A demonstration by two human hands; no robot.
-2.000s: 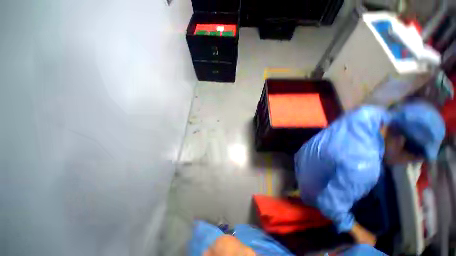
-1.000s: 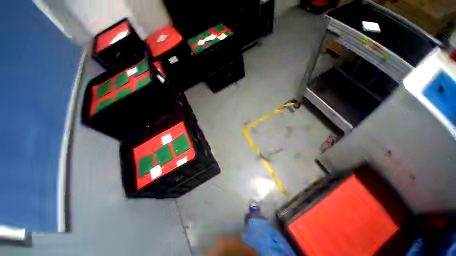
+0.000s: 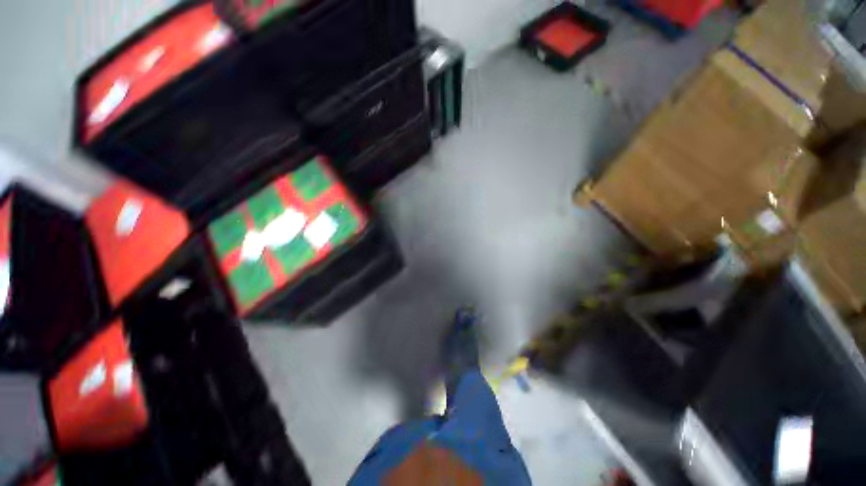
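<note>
Neither of my hands shows clearly. A blurred skin-coloured shape point(image 3: 432, 467) lies at the bottom edge over my blue clothing point(image 3: 484, 427); I cannot tell whether it is a hand or which one. My dark shoe point(image 3: 464, 321) is on the grey floor. Nearest in front on the left is a black bin point(image 3: 353, 285) with a red sheet point(image 3: 306, 257) on top, bearing several green rectangles point(image 3: 309, 180) and white papers point(image 3: 321, 230).
More black bins point(image 3: 237, 104) stand at the left, some with red sheets point(image 3: 157, 71). Brown cartons point(image 3: 703, 142) are at the right, above a dark-shelved cart point(image 3: 769, 380). Yellow-black floor marking point(image 3: 579, 313) runs beside it. A small black bin point(image 3: 564, 36) with red inside sits farther ahead.
The view has moved forward along the aisle. The bin with the orange-red sheet at lower right is out of view, the cartons have come in, and the person seen earlier is gone.
</note>
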